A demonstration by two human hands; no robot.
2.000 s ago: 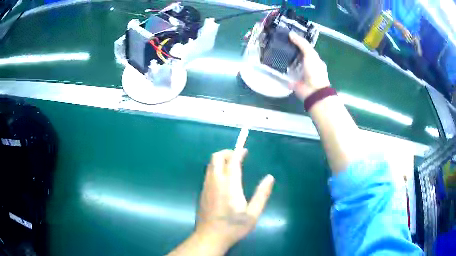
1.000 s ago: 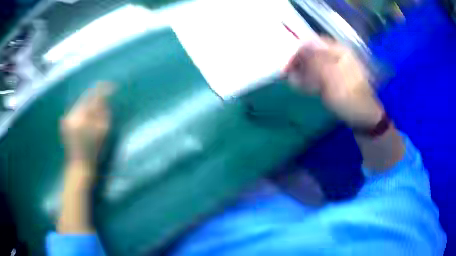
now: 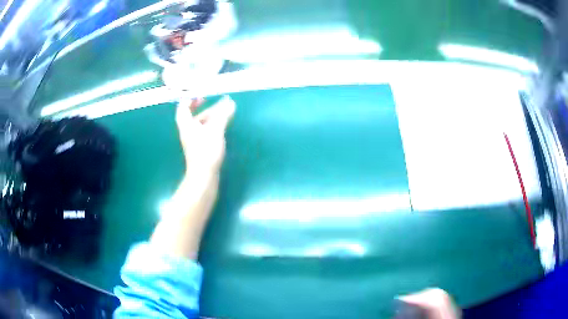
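Observation:
A blurred white-cased unit [image 3: 187,53] with dark and reddish inner parts stands at the back left, beyond the pale strip. My left hand [image 3: 207,128] reaches up to its near edge, thumb and forefinger apart; blur hides whether the fingertips touch the unit. No held thing shows in that hand. My right hand [image 3: 431,304] is at the bottom edge, mostly cut off and blurred, and its fingertips cannot be made out.
A heap of black parts [image 3: 65,180] lies at the left of the green mat [image 3: 311,149]. A white sheet [image 3: 464,146] lies at the right, with a thin red wire [image 3: 522,184] across its right side. A pale strip [image 3: 311,75] runs along the back.
The view has swung back from the right side to the bench. My left hand now reaches to the unit. My right hand has left the sheet's edge and is low in the view.

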